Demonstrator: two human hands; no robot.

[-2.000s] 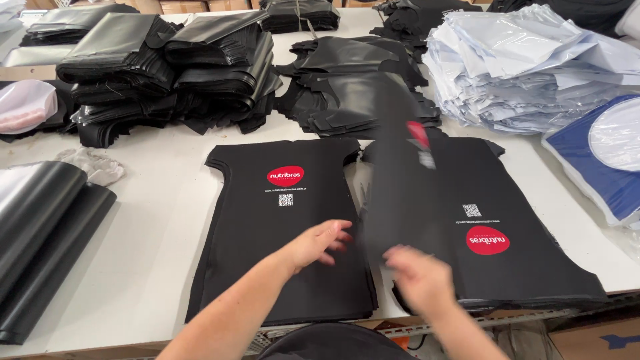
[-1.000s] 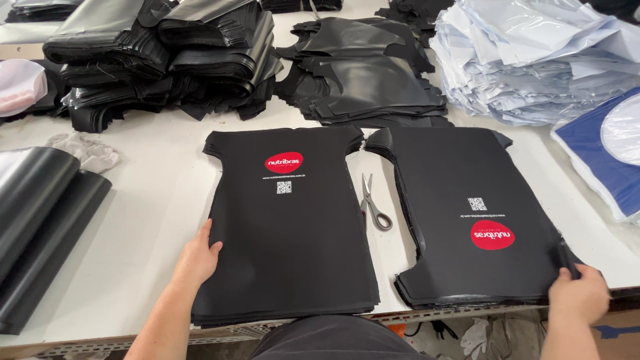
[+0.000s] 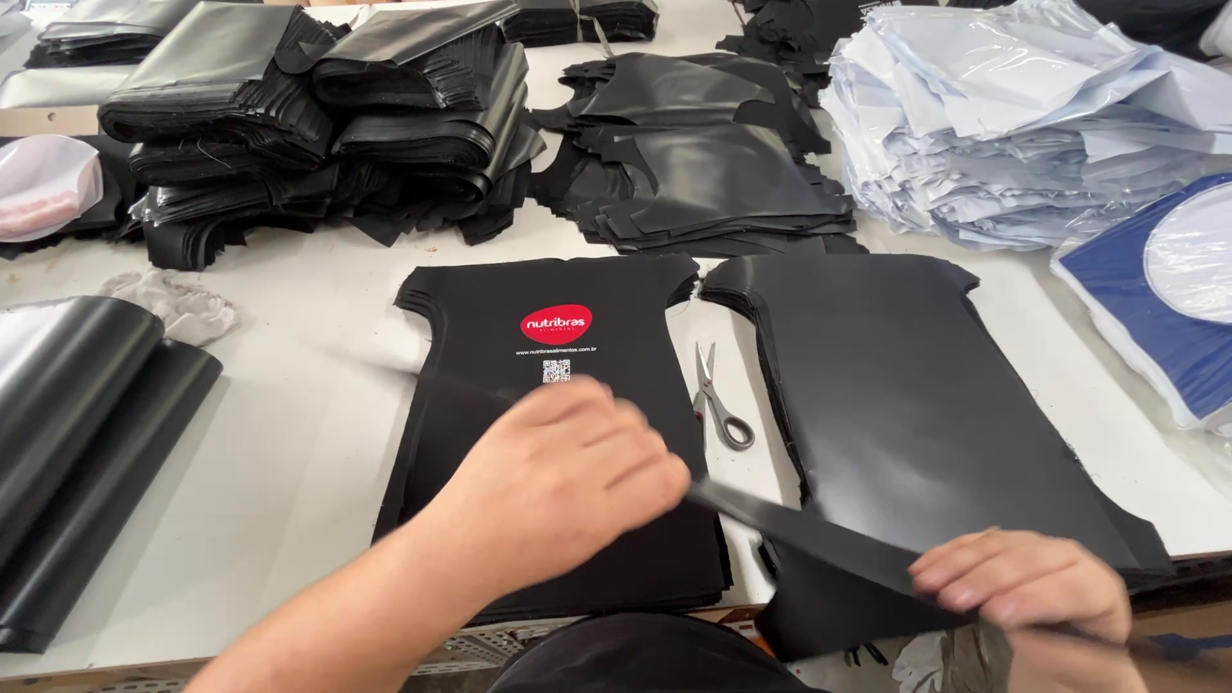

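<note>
A black cut piece of coated fabric (image 3: 847, 577) stretches between both hands near the table's front edge. My left hand (image 3: 577, 472) grips one end above the left stack of black fabric panels (image 3: 558, 568), whose top panel bears a red printed logo and a printed code. My right hand (image 3: 1030, 582) holds the other end at the front of the right stack (image 3: 895, 385), where a plain glossy black face lies on top. Between the stacks lie scissors (image 3: 722, 404) with dark handles, blades pointing away.
Folded black fabric bundles (image 3: 221, 96) stand at the back left, more cut black pieces (image 3: 712, 173) behind the stacks. Clear-wrapped pale sheets (image 3: 1001, 125) and a blue wrapped item (image 3: 1155, 289) are at right. Black rolls (image 3: 96, 433) and a crumpled pale cloth (image 3: 168, 303) lie left.
The right stack showed a printed panel on top earlier; now a plain glossy face shows there. My left hand has moved from the left stack's edge to above it and now grips a black piece.
</note>
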